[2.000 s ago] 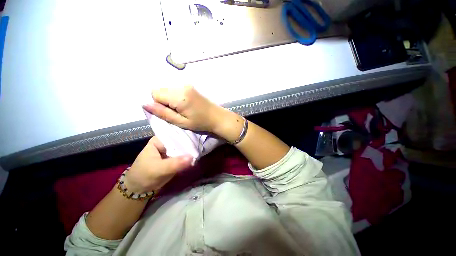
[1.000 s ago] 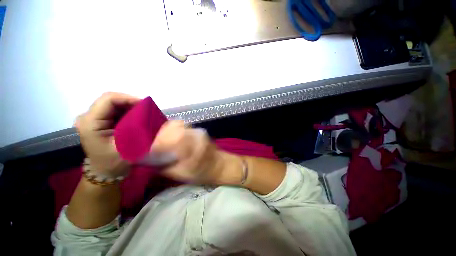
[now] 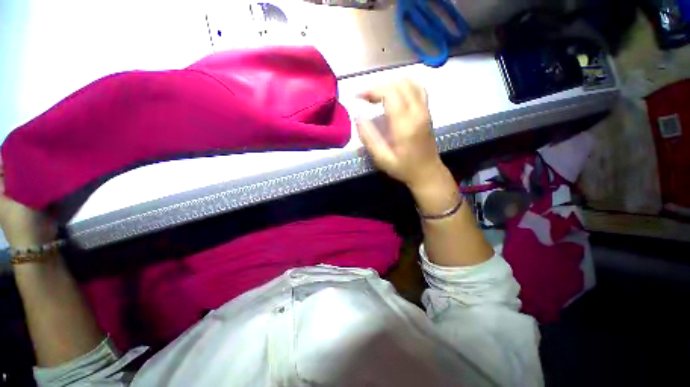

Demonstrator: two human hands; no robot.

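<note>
A magenta fabric piece is spread across the white table, from the left edge of the picture to below the needle plate. Seam lines and a fold show at its right end. My left hand is at the far left, holding the piece's left end; its fingers are partly hidden and cut off by the picture's edge. My right hand is just right of the piece's right end, raised over the table edge, slightly blurred, fingers apart and apparently empty. More magenta fabric lies on my lap.
Blue-handled scissors lie right of the machine bed. A black rectangular object, maybe a phone, is at the table's right end. Magenta and white scraps lie below right. The ridged grey table edging runs across the front.
The magenta piece, earlier folded in both hands with its pale side showing, is now opened out on the table. My left hand has moved far left, my right hand right and off the piece.
</note>
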